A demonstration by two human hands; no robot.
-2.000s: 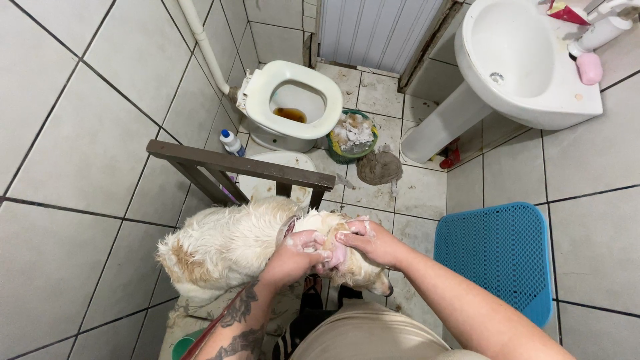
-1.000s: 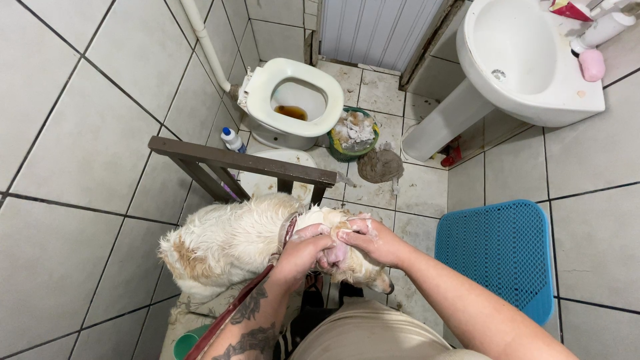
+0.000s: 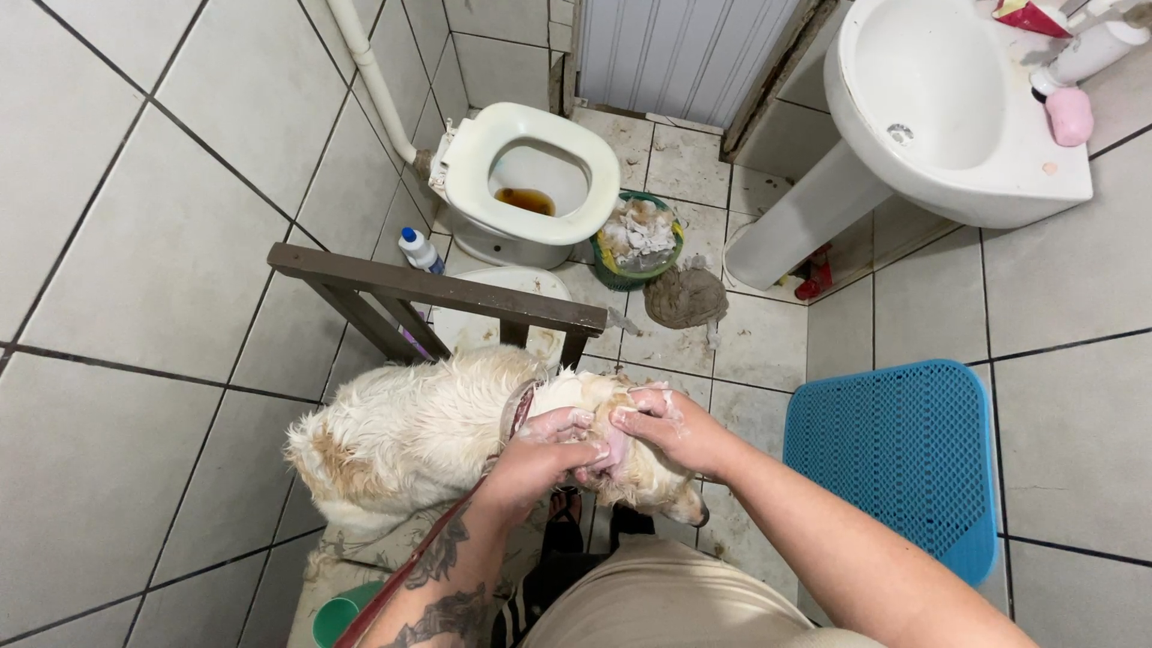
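A wet white dog with tan patches [image 3: 414, 432] stands across my front, its head at the right and its nose pointing down to the right. My left hand [image 3: 549, 450], with suds on its fingers, grips the near side of the dog's ear [image 3: 615, 450], whose pink inner side shows. On the far side of that ear, my right hand [image 3: 670, 423] presses with thumb and fingers, also sudsy. A dark red collar [image 3: 517, 409] circles the dog's neck. From it a red leash [image 3: 405, 571] runs down along my left forearm.
A brown wooden frame [image 3: 441, 290] stands behind the dog. Beyond are a toilet [image 3: 598, 171], a blue-capped bottle [image 3: 420, 252], a full green bin [image 3: 621, 274] and a grey cloth [image 3: 686, 297]. A pedestal sink [image 3: 972, 202] and blue plastic mat [image 3: 891, 450] are right; a green cup [image 3: 337, 619] sits low left.
Both hands stay at the dog's ear, with the left fingers now more spread. The leash, not plain along my left forearm two seconds ago, shows there now.
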